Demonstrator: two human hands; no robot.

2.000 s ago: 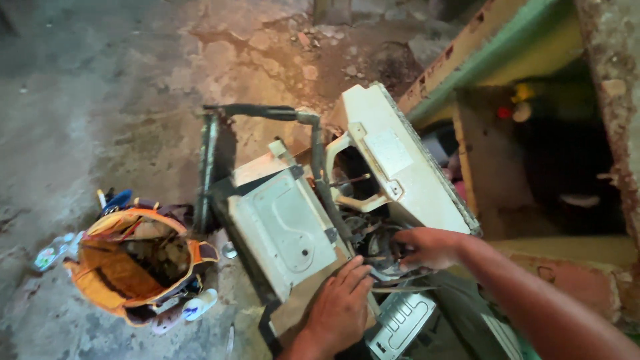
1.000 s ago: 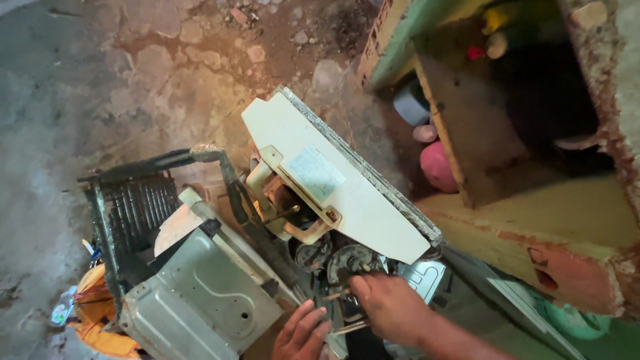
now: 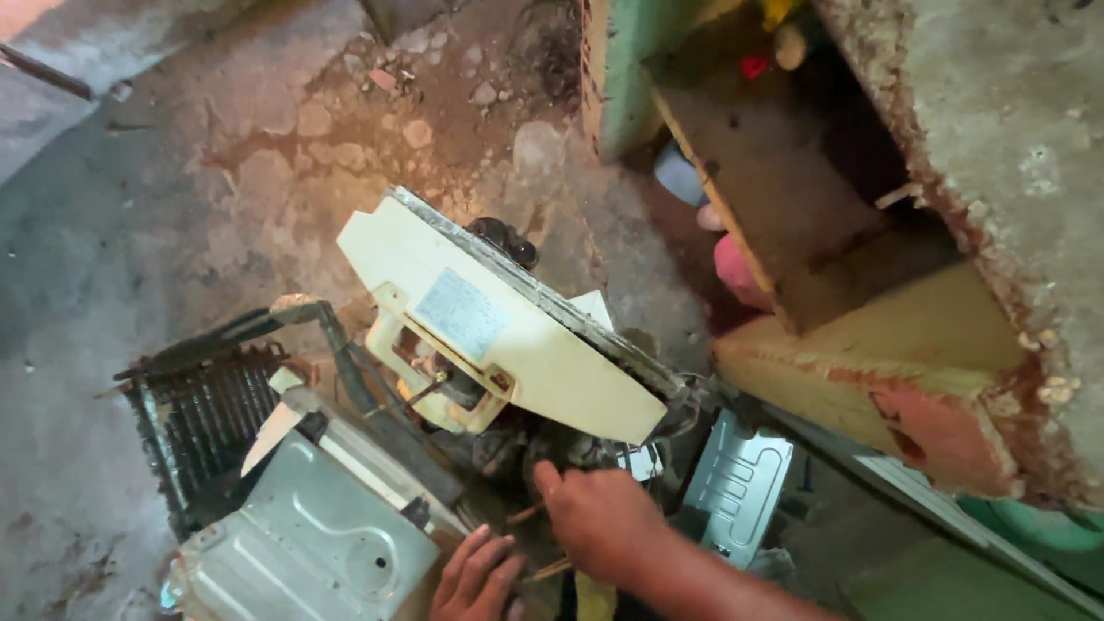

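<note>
Across the middle stands a cream plastic appliance housing (image 3: pixel 552 371) with a pale label and a dirty finned edge. My right hand (image 3: pixel 595 517) reaches in below it, fingers at a dark, rounded part (image 3: pixel 561 448); whether they grip it is hidden. Thin copper-coloured tubes (image 3: pixel 552 569) run between my hands. My left hand (image 3: pixel 479 578) rests with its fingers spread beside a grey sheet-metal panel (image 3: pixel 328 535), near the bottom edge. A black finned coil (image 3: pixel 207 423) joins a dark wrapped pipe (image 3: pixel 341 354) at the left.
A silvery ribbed metal plate (image 3: pixel 742 487) lies right of my hand. A broken masonry ledge (image 3: pixel 1018 216) and a wooden board (image 3: pixel 776 172) border the right side, with a pink object (image 3: pixel 740 272) behind the board. Rubble (image 3: pixel 414 112) lies on the floor at the top.
The view has shifted, and the orange bucket bag at the left is out of frame. My right hand stays among the parts below the cream housing; my left stays near the metal panel.
</note>
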